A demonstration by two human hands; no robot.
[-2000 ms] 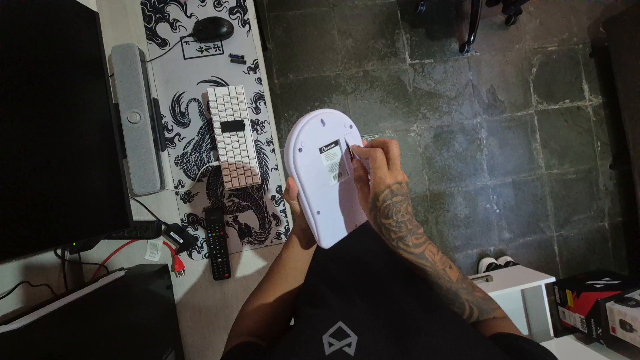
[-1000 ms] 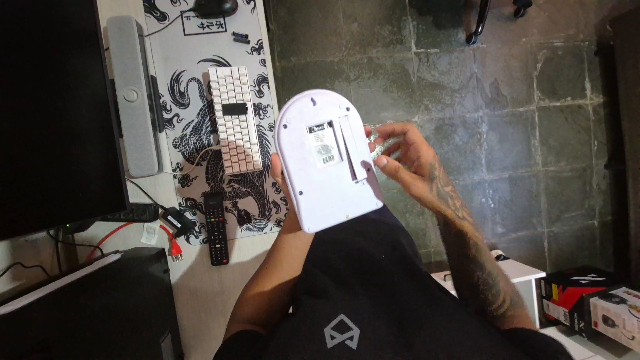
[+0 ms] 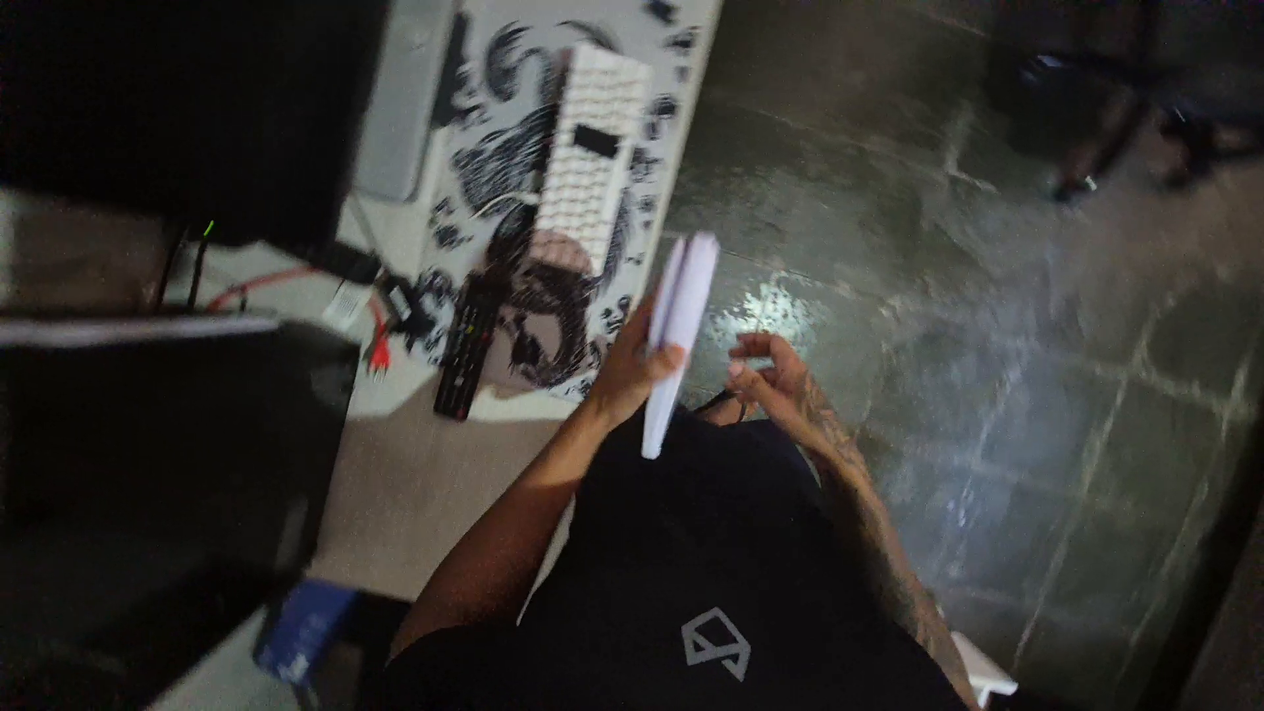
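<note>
A white plastic device with one rounded end (image 3: 683, 331) is held edge-on, so neither broad face shows clearly. My left hand (image 3: 632, 373) grips its lower part from the left, the thumb across the narrow side. To the right of the device, my right hand (image 3: 768, 380) is apart from it, with fingers bent and spread; no object shows between them. Blur hides the fine detail of both hands.
On the desk mat at the left lie a white keyboard (image 3: 583, 163) and a black remote control (image 3: 469, 346). A dark monitor (image 3: 178, 109), a grey speaker bar (image 3: 397, 109) and a red plug (image 3: 378, 354) are farther left. A wheeled chair base (image 3: 1121, 128) stands on the tiled floor.
The device has turned from showing its back, with label and long slot, to edge-on. My right hand, at the device two seconds ago, is now apart from it. The view has shifted.
</note>
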